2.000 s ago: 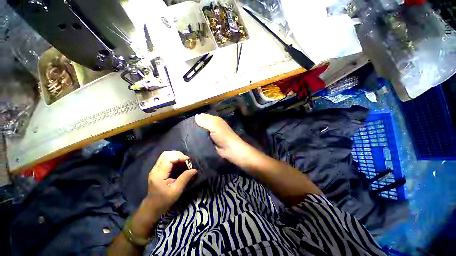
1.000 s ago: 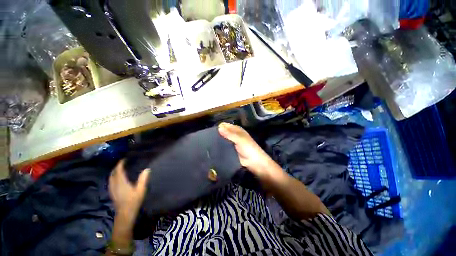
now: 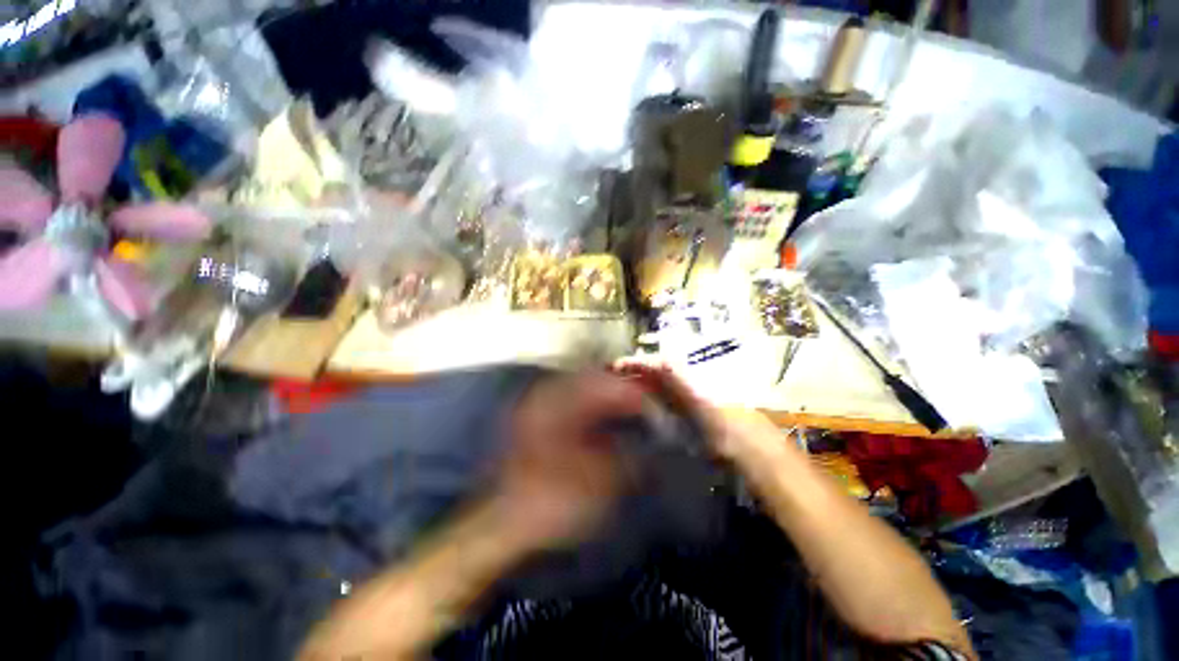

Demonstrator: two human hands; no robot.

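Observation:
The dark garment (image 3: 388, 439) spreads over the lap and to the left, blurred by motion. My left hand (image 3: 575, 433) is strongly blurred over the garment; its fingers cannot be made out. My right hand (image 3: 679, 394) is at the cloth near the table edge, its fingers partly hidden by blur and cloth. Dark cloth lies between and below both hands. The dark press machine (image 3: 679, 168) stands behind the hands, with its lower front in glare.
On the table are a left parts tray (image 3: 569, 287), a divided parts tray (image 3: 784, 307), small snips (image 3: 712, 351), a long screwdriver (image 3: 879, 362) and white paper (image 3: 963, 342). A pink fan (image 3: 80, 226) stands far left. Red cloth (image 3: 918, 471) hangs below the edge.
The view has swung up and left, showing more of the table. The garment has been lifted and spread leftward. My left hand has moved in close to my right hand.

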